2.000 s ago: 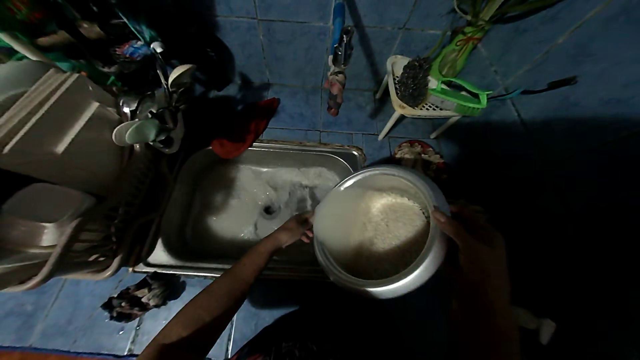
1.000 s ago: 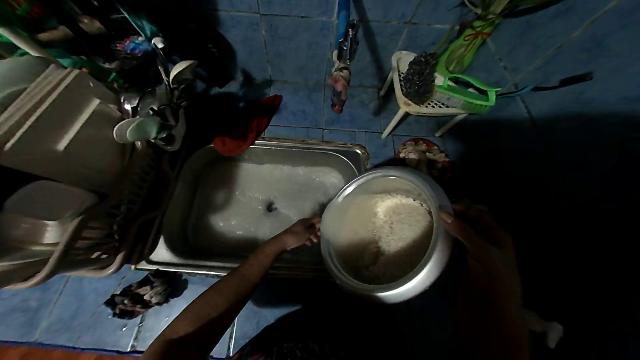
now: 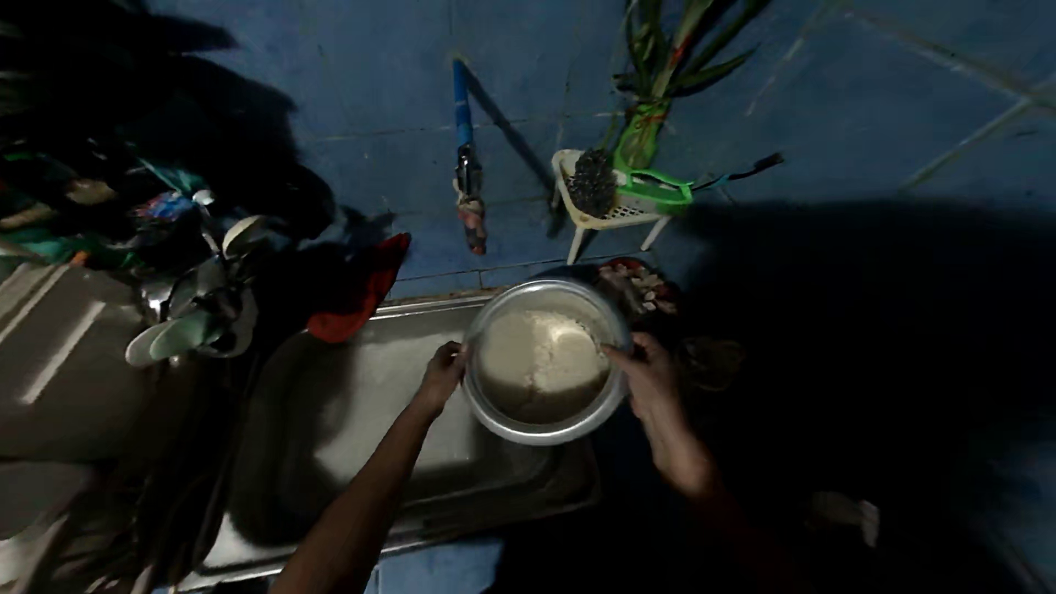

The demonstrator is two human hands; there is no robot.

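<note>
A round metal pot (image 3: pixel 546 433) is held over the right part of the stainless steel sink (image 3: pixel 388 396). Inside it lies pale rice (image 3: pixel 565 355) with cloudy water on its left side. My left hand (image 3: pixel 444 371) grips the pot's left rim. On the opposite rim is my right hand (image 3: pixel 648 367), its thumb over the edge and its fingers on the outer side. The pot hides part of the sink, including the drain area.
Behind the sink, a faucet (image 3: pixel 467 173) with a blue pipe comes off the tiled wall. A small white rack (image 3: pixel 606 219) holds a scouring pad and a green-handled brush. A red cloth (image 3: pixel 355 301) hangs at the sink's back edge. Utensils (image 3: pixel 190 318) and plastic containers (image 3: pixel 74 363) stand left.
The pot, tilted toward the sink before, is now more level and farther over the sink, with both hands still on it. The view has shifted.
</note>
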